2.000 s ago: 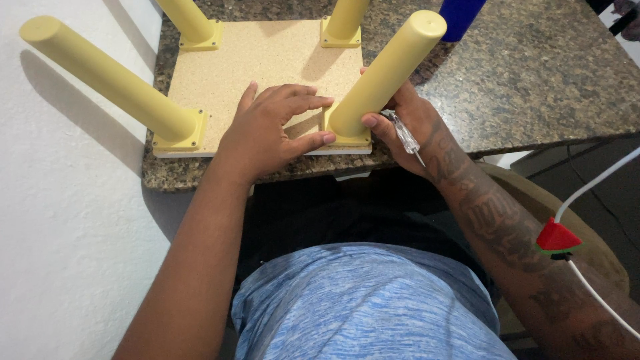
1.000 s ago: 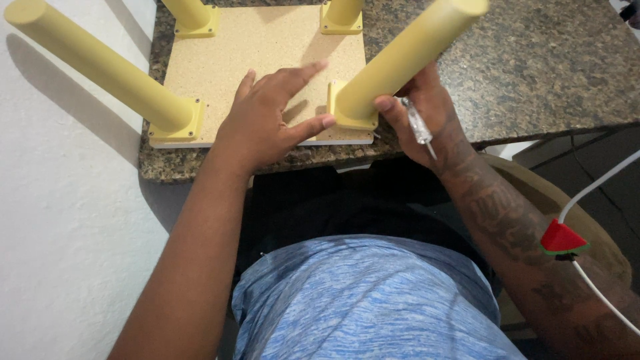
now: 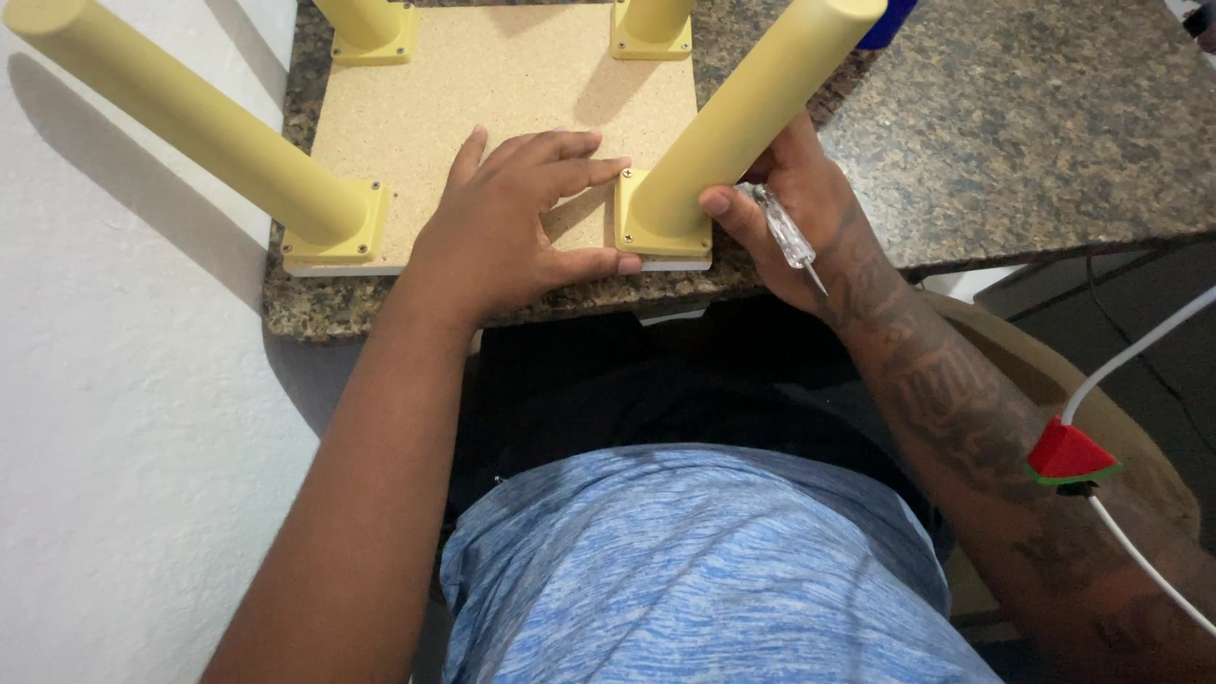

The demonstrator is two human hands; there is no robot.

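A particle board panel (image 3: 513,85) lies on the granite counter with yellow legs standing up from its corners on screwed square base plates. My left hand (image 3: 522,214) rests on the panel, fingers spread, index finger and thumb touching the base plate (image 3: 665,237) of the near right leg (image 3: 750,114). On the other side, my right hand (image 3: 807,209) holds that leg near its base, the thumb in front and the other fingers mostly hidden behind it. A screwdriver with a clear handle (image 3: 784,228) is also tucked in my right hand, its metal tip toward my wrist. The near left leg (image 3: 190,133) leans outward in view.
A white wall (image 3: 123,380) borders the granite counter (image 3: 1026,123) on the left. A blue object (image 3: 886,27) stands behind the near right leg. A white cable (image 3: 1130,356) with a red and green piece (image 3: 1069,451) passes over my right forearm. A tan rounded seat (image 3: 1007,351) is below.
The near right leg and its base plate are turned and tilted differently than a second ago, with my right hand still on the leg. My left index finger has come to the plate's corner.
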